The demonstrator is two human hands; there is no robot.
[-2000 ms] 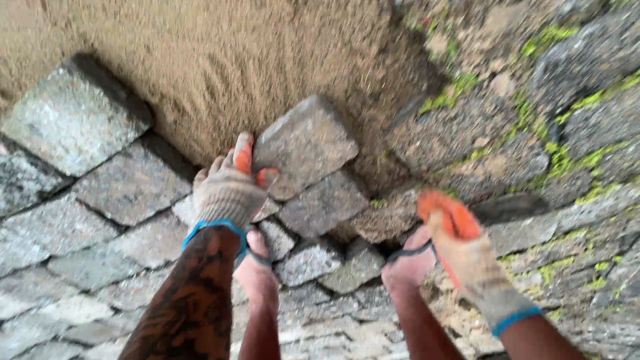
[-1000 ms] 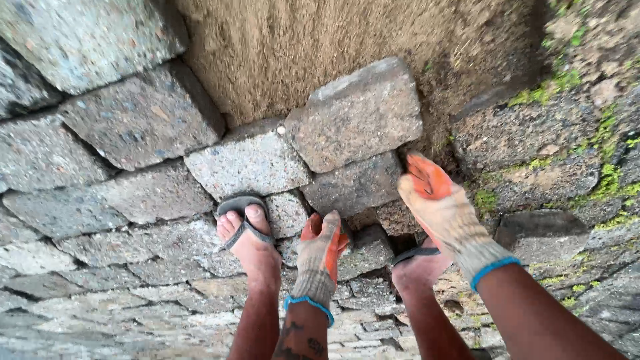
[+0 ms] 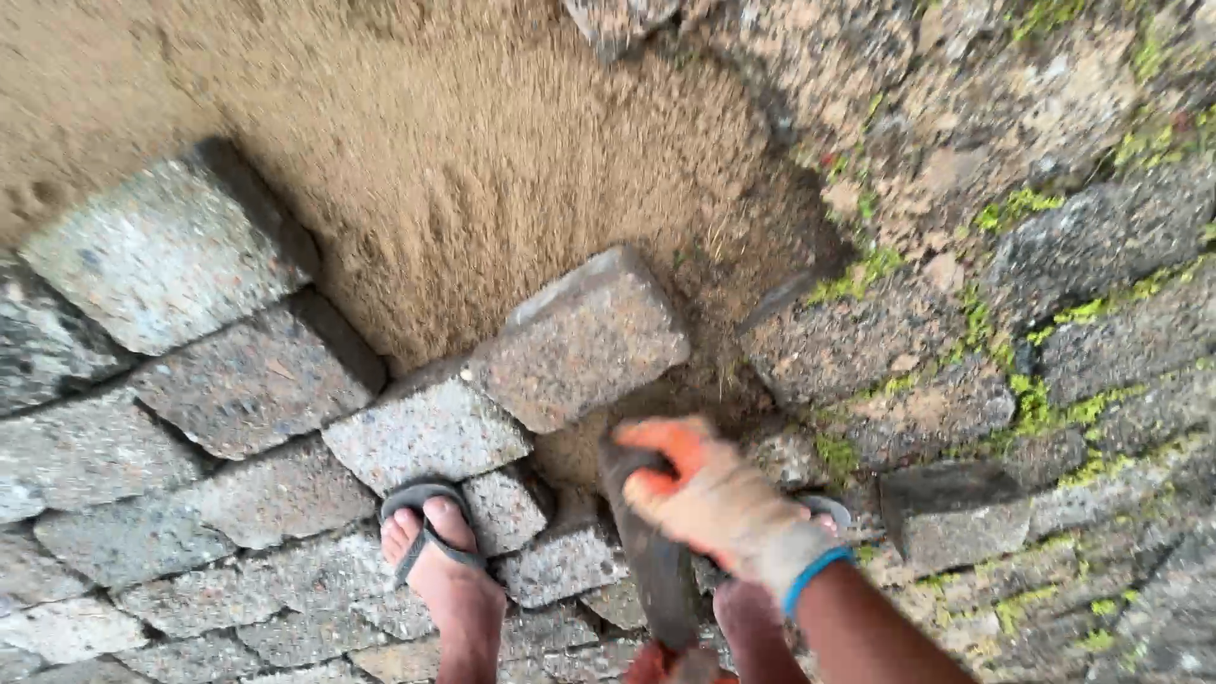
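My right hand (image 3: 703,494), in a pale knit glove with orange fingers and a blue cuff, grips the upper end of a dark grey paving stone (image 3: 655,570). The stone is lifted and turned with a narrow face up. At the bottom edge of the view, my left hand (image 3: 679,665) has its gloved fingers at the stone's lower end; it is blurred and mostly cut off. Just beyond the right hand lies a brownish paving stone (image 3: 584,342), overlapping another slab edge. Bare sand (image 3: 570,456) shows in a gap beside the lifted stone.
Loose sand (image 3: 456,171) spreads across the top. Laid grey paving stones (image 3: 256,380) fill the left and bottom. Mossy stones (image 3: 874,351) stand at the right. My sandalled left foot (image 3: 442,541) rests on the paving; the right foot (image 3: 750,608) is partly hidden behind the lifted stone.
A stone that lay below the brownish one a second ago is out of its place, and sand shows there. The right hand, empty before, now grips a stone; the left hand has moved down.
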